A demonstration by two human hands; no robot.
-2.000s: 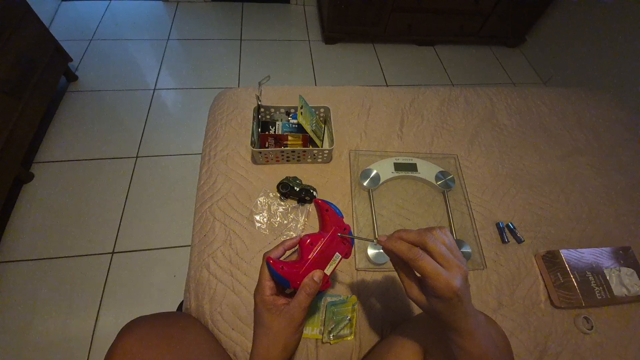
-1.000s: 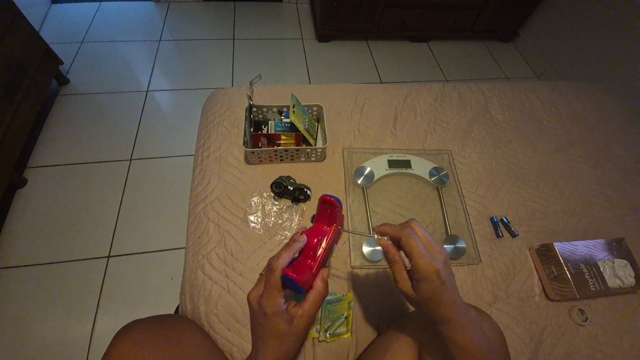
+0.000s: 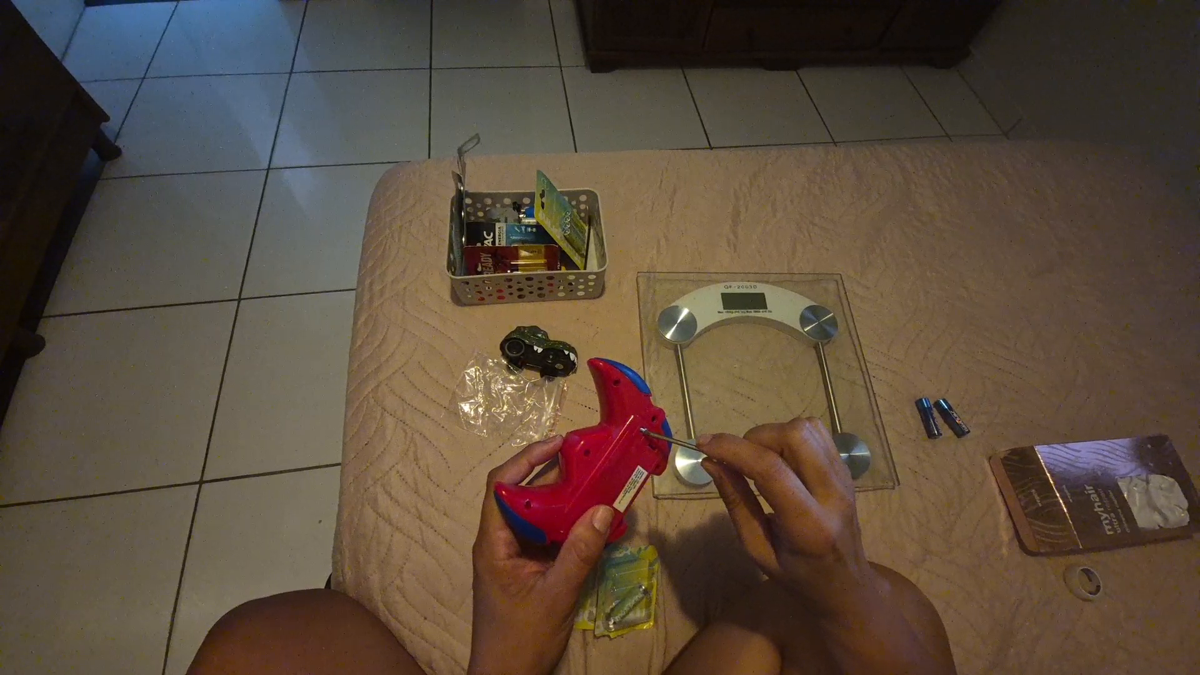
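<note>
My left hand (image 3: pixel 539 553) grips a red and blue plastic game controller (image 3: pixel 586 469) by its lower part, its back with screw holes and a label turned up. Between the thumb and fingers of my right hand (image 3: pixel 787 487) is a thin metal screwdriver (image 3: pixel 677 441), its tip at the controller's back near the right edge; its handle is hidden by the fingers. Below the controller lies a yellow-green battery blister pack (image 3: pixel 628 591). A small dark toy car (image 3: pixel 538 352) rests beyond the controller, against a crumpled clear plastic bag (image 3: pixel 506 398).
On the quilted bedspread stand a perforated basket (image 3: pixel 530 288) of battery packs and a glass bathroom scale (image 3: pixel 750 375). To the right lie two AA batteries (image 3: pixel 940 418), a brown box (image 3: pixel 1059 506) with crumpled white material on it, and a roll of tape (image 3: pixel 1084 582).
The controller, seen edge-on one second ago, is now turned with its broad back up. The screwdriver stays at it in my right hand.
</note>
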